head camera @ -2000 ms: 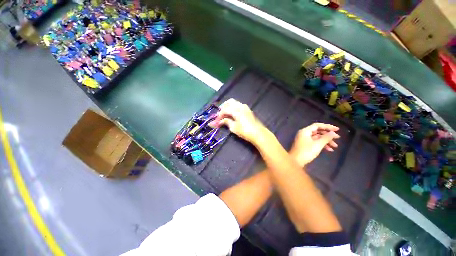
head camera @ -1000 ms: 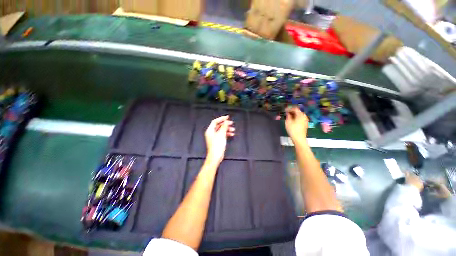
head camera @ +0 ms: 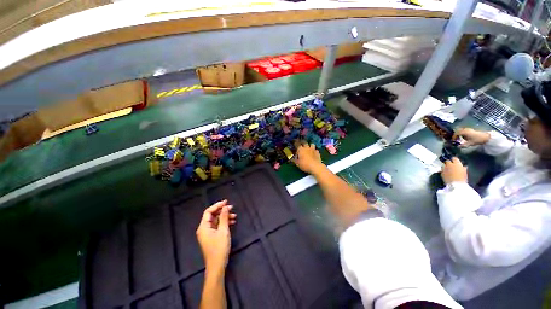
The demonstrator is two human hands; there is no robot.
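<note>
A long pile of loose binder clips (head camera: 241,145) in yellow, blue, teal and pink lies on the green bench beyond the tray. My right hand (head camera: 307,157) is at the near edge of the pile, fingertips among the clips; whether it grips one is hidden. My left hand (head camera: 216,226) is above the black compartment tray (head camera: 154,244), fingers curled with thumb near the fingertips; no object shows in it. The visible tray pockets hold nothing.
A dark housing with a pale face (head camera: 383,178) lies on the bench at right. A neighbouring person (head camera: 501,211) in white works there with dark parts. A metal post (head camera: 429,72) rises to a raised shelf (head camera: 181,54). Dark parts lie in a pale-edged tray (head camera: 362,121). Cardboard boxes stand behind.
The view has swung right and up. My right hand has gone from the clipped units at the tray's left to the loose clip pile. My left hand stays over the tray.
</note>
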